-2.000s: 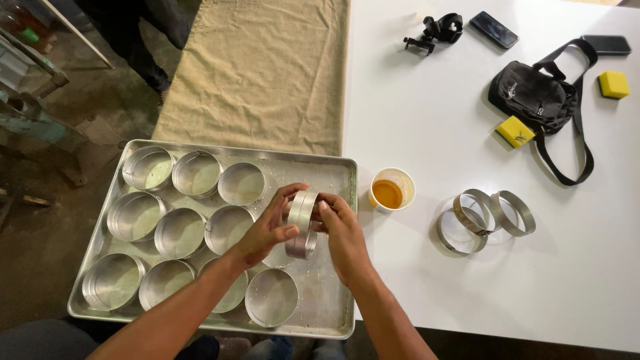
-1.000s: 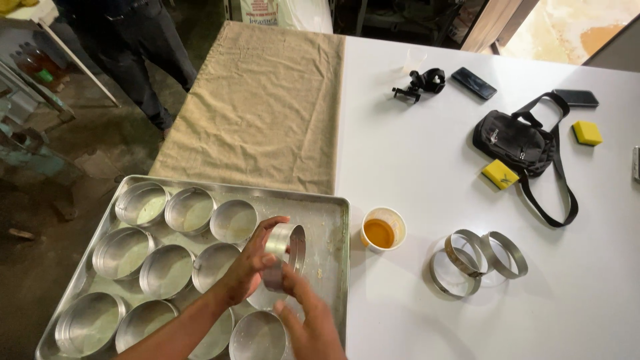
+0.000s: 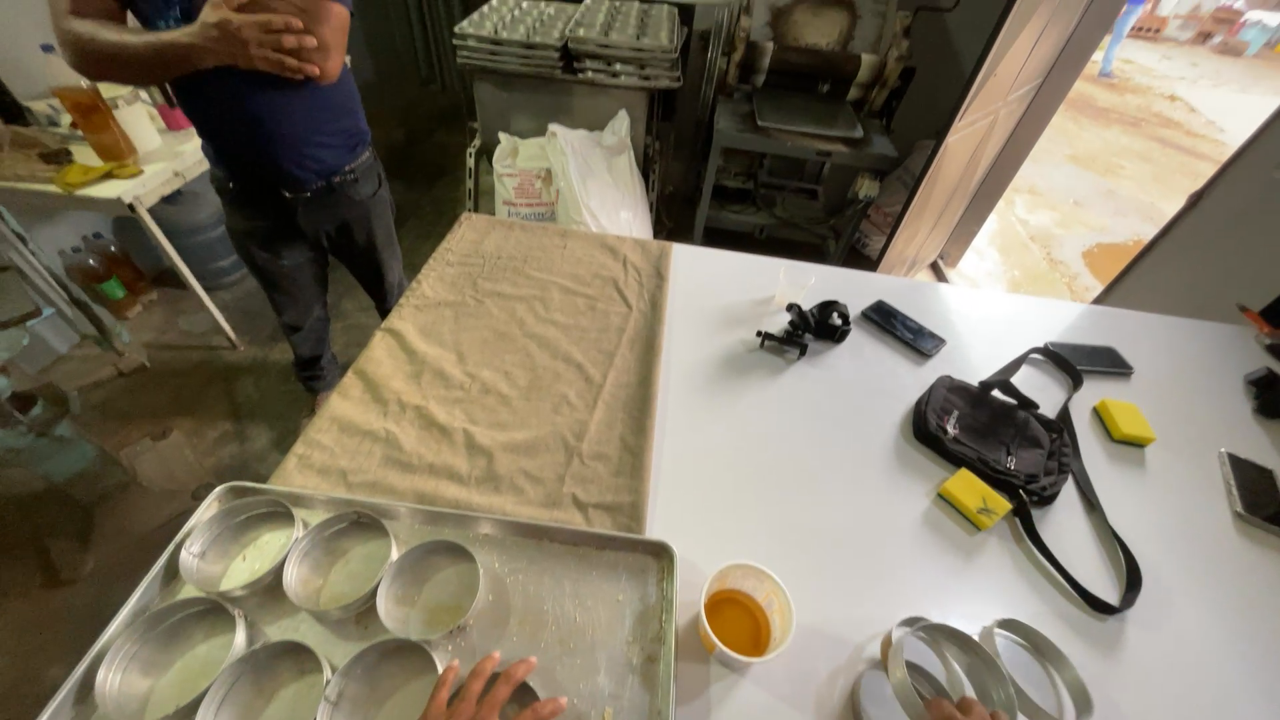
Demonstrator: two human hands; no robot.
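Note:
My left hand (image 3: 490, 692) is at the bottom edge of the head view, fingers spread over a metal ring mould (image 3: 515, 694) in the aluminium sheet tray (image 3: 570, 580). Several other round metal ring moulds (image 3: 430, 590) stand in rows in the tray. My right hand (image 3: 962, 710) shows only its fingers at the bottom edge, touching the overlapping metal rings (image 3: 905, 665) on the white table; its grip is hidden. Another ring (image 3: 1050, 650) leans just right of them. Between the hands, beside the tray, stands a cup (image 3: 748, 612) of amber liquid.
A tan cloth (image 3: 500, 370) covers the table's left part. On the white tabletop (image 3: 760, 450) lie a black bag (image 3: 990, 435), yellow sponges (image 3: 1124, 422), phones (image 3: 903, 328) and a black strap mount (image 3: 815, 322). A person (image 3: 290, 150) stands beyond the table's left side, arms crossed.
The view has tilted up. My hands, earlier together at a ring over the tray, are now apart: the right has moved right to the rings on the table, the left is low over the tray.

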